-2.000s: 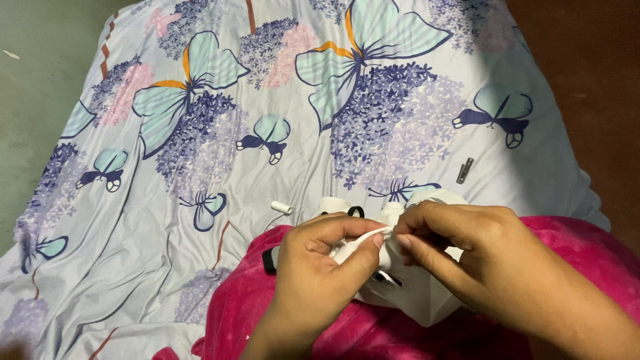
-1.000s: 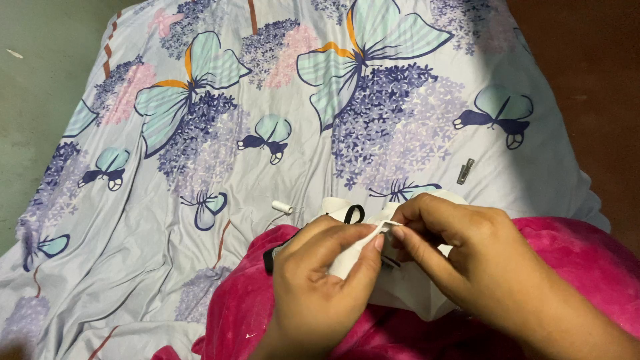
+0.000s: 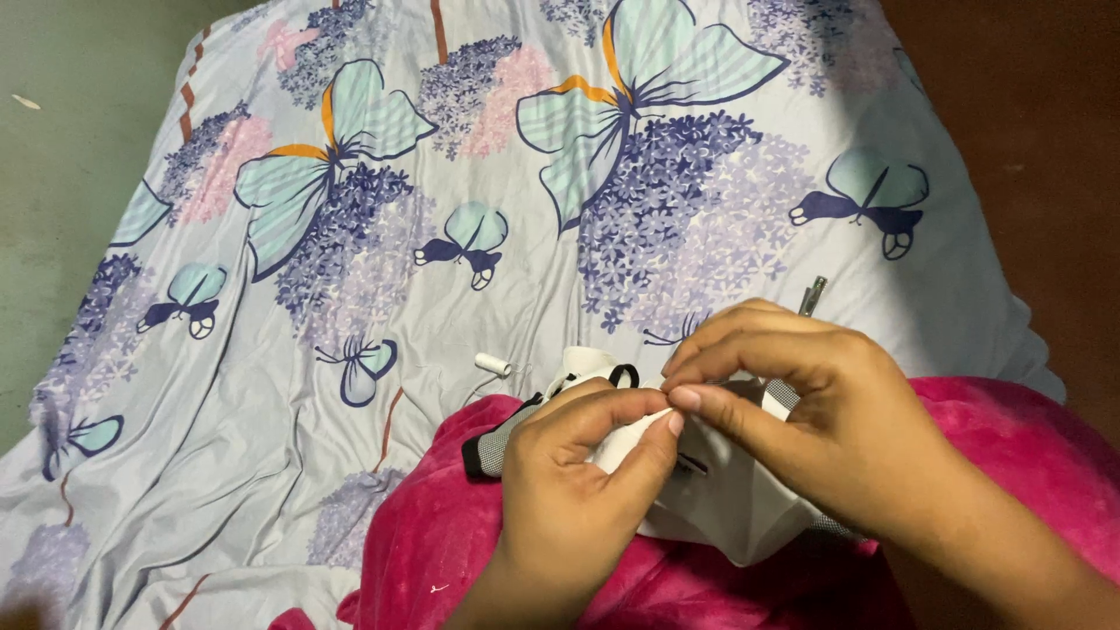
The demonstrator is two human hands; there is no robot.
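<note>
White fabric (image 3: 735,503) with grey-and-black trimmed parts and a thin black loop lies over my lap. My left hand (image 3: 586,472) pinches an edge of it between thumb and forefinger. Fingertips of my right hand (image 3: 770,394) meet the left ones at that same edge, thumb and forefinger pressed together; whether they hold the cloth, a needle or thread is too small to tell. A small spool of white thread (image 3: 493,364) lies on the bedsheet to the left of the fabric, a fine strand trailing from it.
A patterned bedsheet (image 3: 516,315) with butterflies and flowers spreads ahead. Just beyond my right hand lies a small dark metallic object (image 3: 813,296), perhaps a clip or clippers. Pink plush cloth (image 3: 420,525) covers my lap. Floor shows at both sides of the bed.
Both hands stay close together at the white fabric, with small shifts of the fingers. My right hand has risen slightly and its fingers are more arched. The spool has not plainly moved.
</note>
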